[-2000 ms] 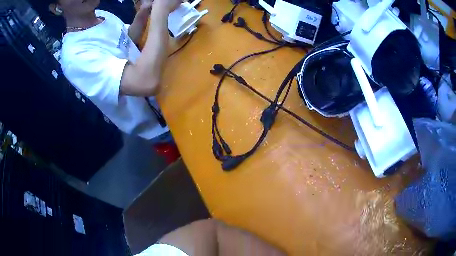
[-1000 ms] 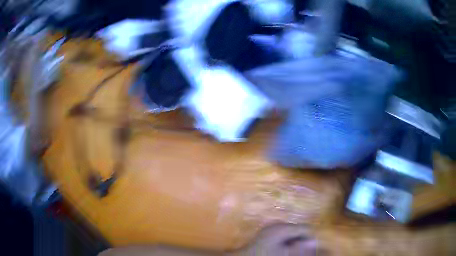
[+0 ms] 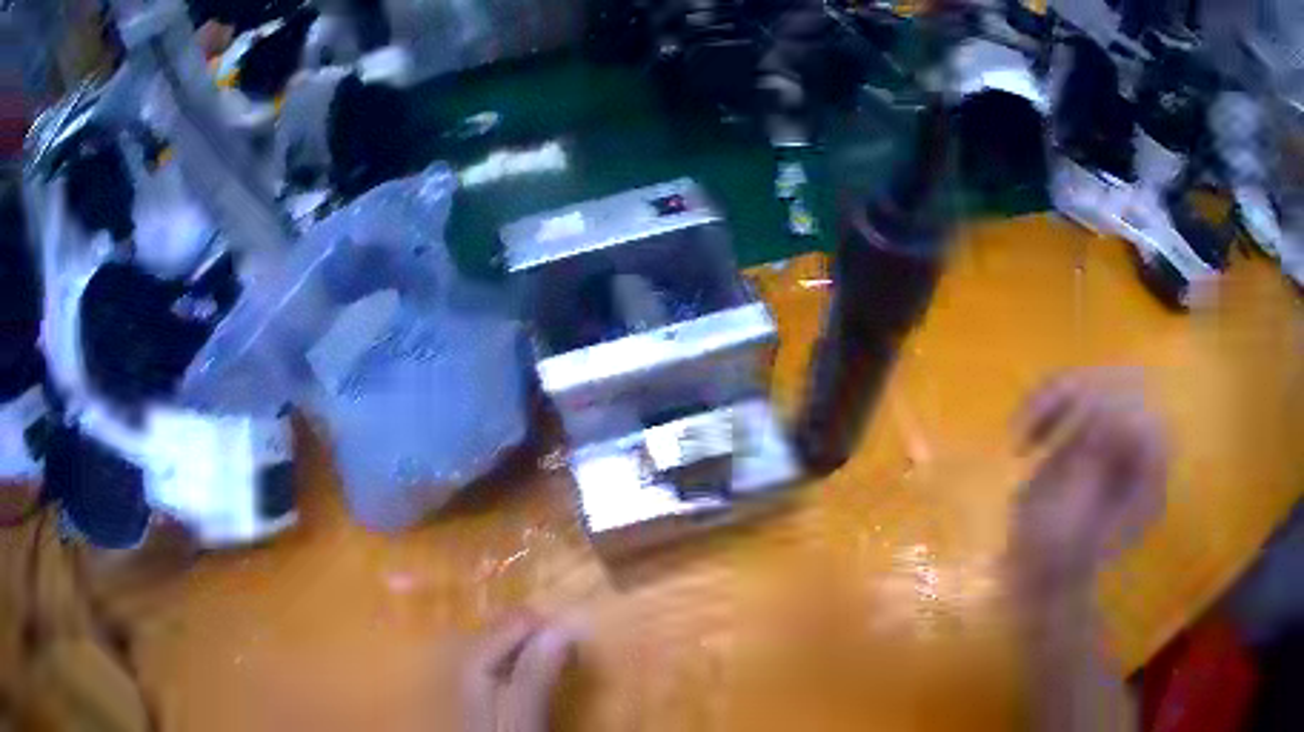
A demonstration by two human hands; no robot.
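Note:
The view is blurred. A silver metal box (image 3: 658,350), likely a screw feeder, stands on the orange bench in the middle. A dark cylinder (image 3: 880,308), likely the electric screwdriver, stands upright and slightly tilted right beside it. A bluish plastic bag (image 3: 422,408) lies left of the box. My right hand (image 3: 1094,465) is over the bench right of the screwdriver, loosely curled, with nothing visible in it. My left hand (image 3: 529,665) is at the bottom edge below the box, blurred and partly cut off; its fingers cannot be made out.
White camera units with black round openings (image 3: 215,472) are piled at the left. More white and black units (image 3: 1001,86) lie at the back right. A green mat (image 3: 572,122) runs behind the box. A red object (image 3: 1201,679) is beyond the bench edge, lower right.
The view has swung right: bag and camera units are now at the left, and the metal box is central. The screwdriver and my right hand now show. The other person is out of view.

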